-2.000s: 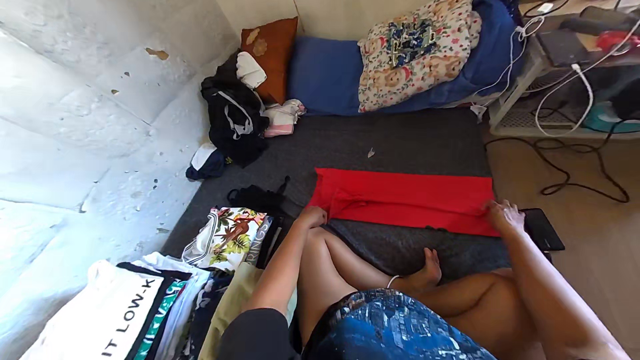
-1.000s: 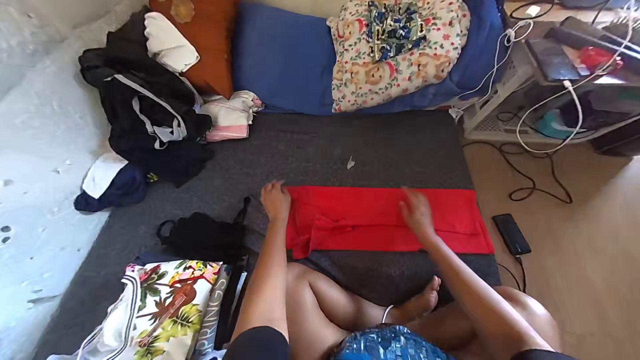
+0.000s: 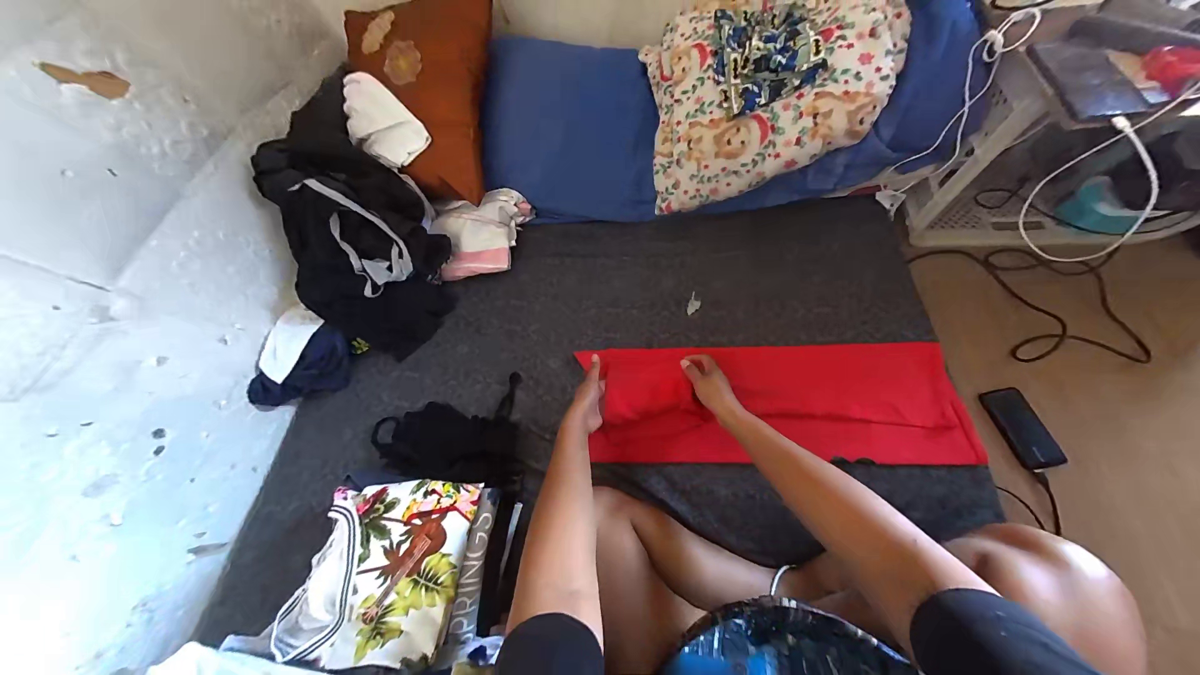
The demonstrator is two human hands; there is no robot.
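A red cloth garment [image 3: 844,394], folded into a long strip, lies flat on the dark grey mattress cover [image 3: 797,272]. My left hand [image 3: 589,398] is at the strip's left end, palm turned toward the cloth; whether the fingers grip it cannot be told. Over the left part of the strip, my right hand [image 3: 710,384] has its thumb and fingertips close together near the upper edge; a grip on the cloth is not clear. Left of my left hand lies a crumpled black garment [image 3: 445,441].
Folded clothes with a floral print [image 3: 403,572] lie at lower left. A black bag [image 3: 356,225], an orange pillow [image 3: 422,94] and a blue pillow [image 3: 572,131] are behind. A black phone-like device [image 3: 1022,428] with a cable sits at right on the floor.
My right hand has moved from the strip's right end two seconds ago leftward to its left part. My left hand stays by the left end. The view has shifted.
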